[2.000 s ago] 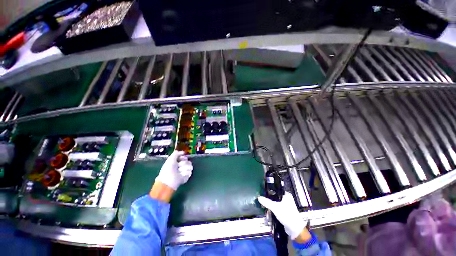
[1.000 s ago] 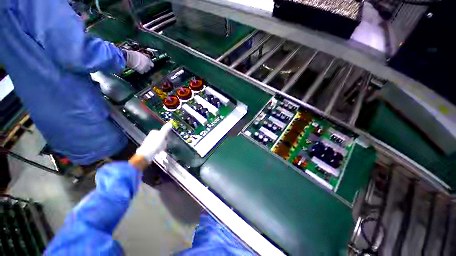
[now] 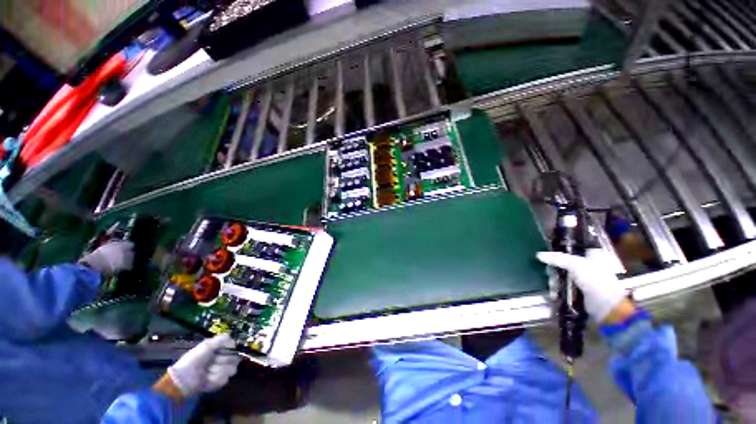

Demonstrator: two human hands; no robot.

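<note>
The toroid board (image 3: pixel 249 286), with orange-copper rings and a wide silver side plate, is at the left front, its near corner over the conveyor's front rail. My left hand (image 3: pixel 201 365), in a white glove, grips its near edge; the fingertips are partly hidden at the edge. My right hand (image 3: pixel 593 283), gloved, is around the black electric screwdriver (image 3: pixel 569 248), which stands roughly upright in view at the right, over the rail and rollers. The transformer board (image 3: pixel 396 171), with a central amber column, lies on the green carrier pallet (image 3: pixel 423 252) at the centre.
Another person's gloved hand (image 3: pixel 112 257) and blue sleeve are at the far left, beside the toroid board. Metal rollers (image 3: pixel 646 182) run at the right and behind. A shelf edge (image 3: pixel 273 62) crosses the back, with a black screw tray (image 3: pixel 249 25) on it.
My left hand has moved from the transformer board to the toroid board, which has turned and shifted towards the front rail. The view swung left and back; my right hand and the screwdriver show again.
</note>
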